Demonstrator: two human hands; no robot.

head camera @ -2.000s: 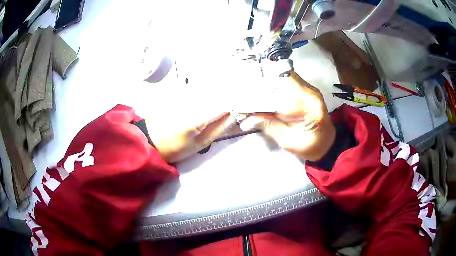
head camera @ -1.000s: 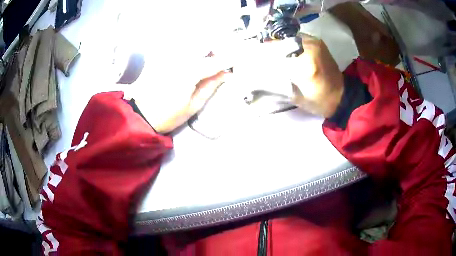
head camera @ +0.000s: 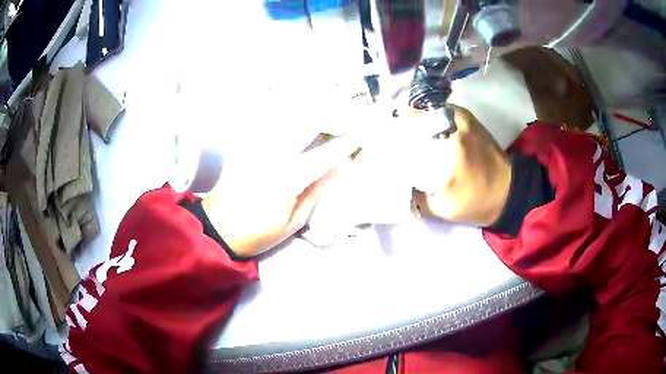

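A small pale work piece (head camera: 380, 197) lies under and between my hands in front of the needle area, almost washed out by glare. My left hand (head camera: 281, 212) rests on its left side with fingers stretched forward; its fingertips are lost in the glare. My right hand (head camera: 467, 172) is curled at its right side, just below the dark presser foot area (head camera: 429, 93); a small dark thing shows at its fingers. Whether either hand grips the cloth is hidden by the glare. A thin dark thread or edge curves below my left fingers.
Tan strips (head camera: 66, 153) are piled at the left. A round white object (head camera: 203, 169) stands beside my left wrist. A brown piece (head camera: 559, 88) lies behind my right hand. A measuring tape (head camera: 380, 332) runs along the front edge. A phone (head camera: 106, 33) is upper left.
Since a second ago the whole view has shifted, so the hands and machine show lower. My right fingers are more curled in, and the hands have stayed at the work piece. The scissors are now mostly covered.
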